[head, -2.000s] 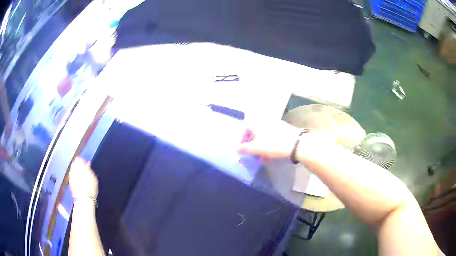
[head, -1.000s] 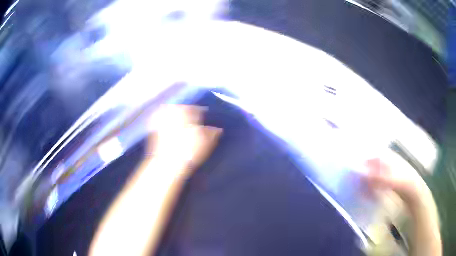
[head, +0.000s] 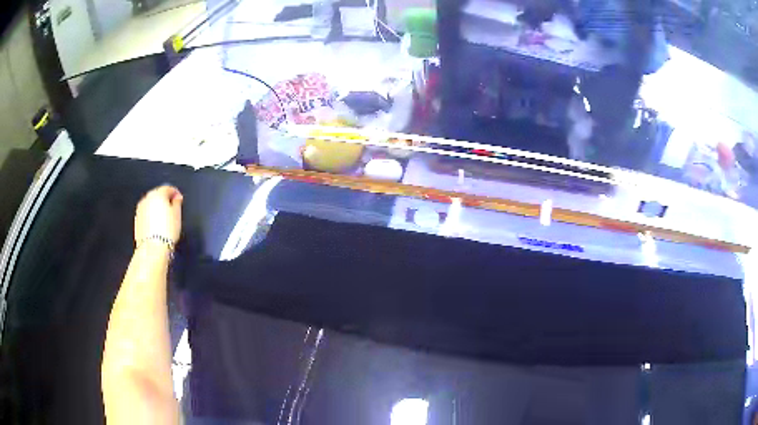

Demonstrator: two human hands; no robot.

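The large clear template (head: pixel 499 226) lies in front of me, with a tan strip (head: pixel 490 203) along its far edge. Dark fabric (head: pixel 465 290) lies in it, with glare on the lower part. My left hand (head: pixel 158 214) is at the left, over dark cloth or a dark surface beside the template's left end. Its fingers are curled; whether they hold anything is hidden. My right hand is not clearly in view; only a tiny skin-toned patch shows at the lower right rim.
A white table (head: pixel 179 112) is at the far left. Beyond the strip are a pink patterned cloth (head: pixel 303 95), a tan round seat (head: pixel 332 153) and a green object (head: pixel 420 31). A pale rail (head: pixel 29 199) runs down the left edge.
The view has swung left, and the tan strip now runs across it. My left hand is now at the left, beyond the template's end. My right hand has left the view.
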